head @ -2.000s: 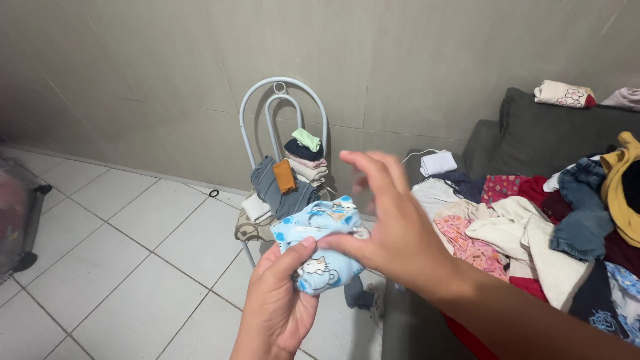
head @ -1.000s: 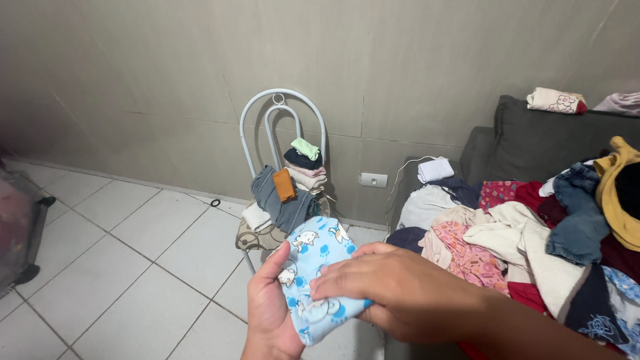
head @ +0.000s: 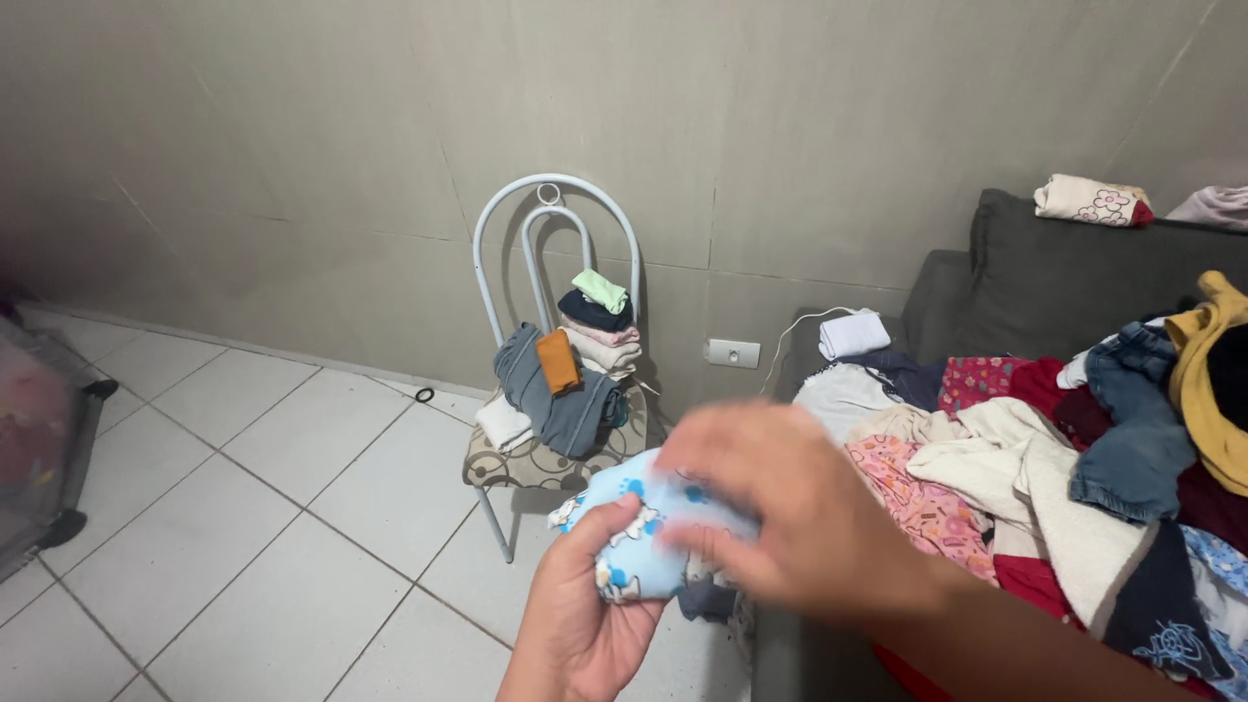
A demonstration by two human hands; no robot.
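Note:
My left hand [head: 590, 604] holds a folded light-blue printed cloth [head: 634, 531] from below, its thumb pressed on top. Blurred by motion, my right hand [head: 770, 497] is over the cloth's right side with fingers and thumb apart; whether it touches the cloth cannot be told. Behind the hands is a metal-framed chair [head: 556, 473] with a patterned seat. On it lie a grey garment [head: 575, 414], an orange folded cloth [head: 558, 361], a white folded cloth [head: 504, 422] and a stack of folded clothes [head: 602, 336] topped by a light-green one [head: 600, 291].
A dark grey sofa [head: 1024, 263] at the right bears a heap of mixed clothes [head: 1033, 468] and a white folded cloth [head: 853, 334]. A rolled floral garment [head: 1092, 200] rests on its back. A wall socket [head: 733, 353] has a cable near it. A transparent-sided object [head: 44, 439] stands far left.
The blue cloth, spread flatter in my left hand a second ago, now looks more compact. My right hand, which lay flat on it, has risen and its fingers have parted.

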